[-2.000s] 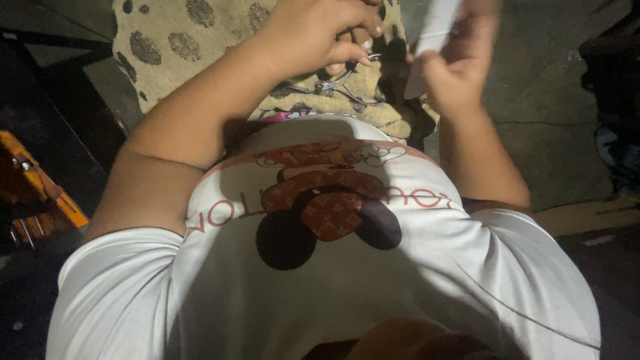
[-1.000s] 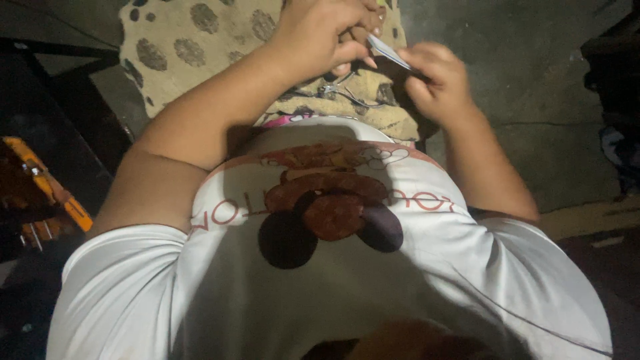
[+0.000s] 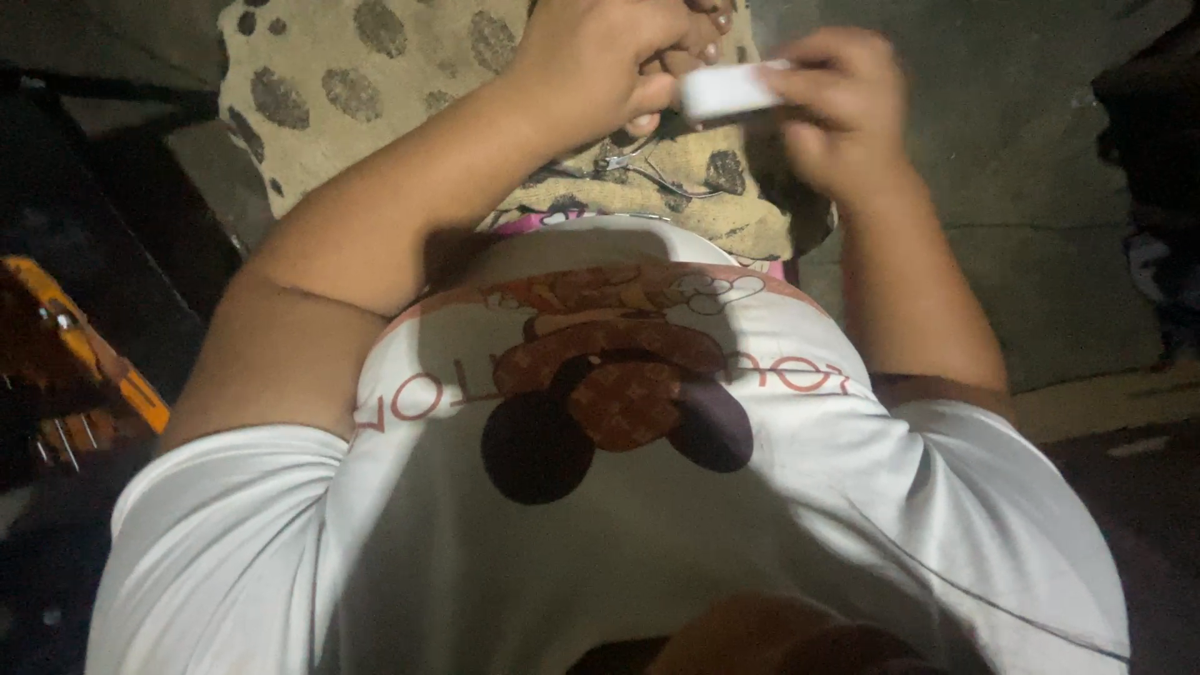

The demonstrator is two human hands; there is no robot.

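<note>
My left hand is at the top middle, over a spotted cloth. Its thumb and fingers are bent around or against a cluster of digits; whether these are fingers or toes, and whose, I cannot tell. Close to the right of them, my right hand grips a small white block, blurred at its edges. The block's left end is beside my left fingertips; contact is unclear. Below my left hand, metal nippers lie on the cloth with their handles spread to the right.
My white printed shirt fills the lower middle. An orange object, of unclear kind, stands at the left edge. Grey floor shows on the right, with dark objects at the far right edge. A bit of pink cloth shows under the spotted one.
The white block, raised upright two seconds ago and held thin edge up one second ago, is now turned with its broad face showing. My left hand has stayed nearly in place.
</note>
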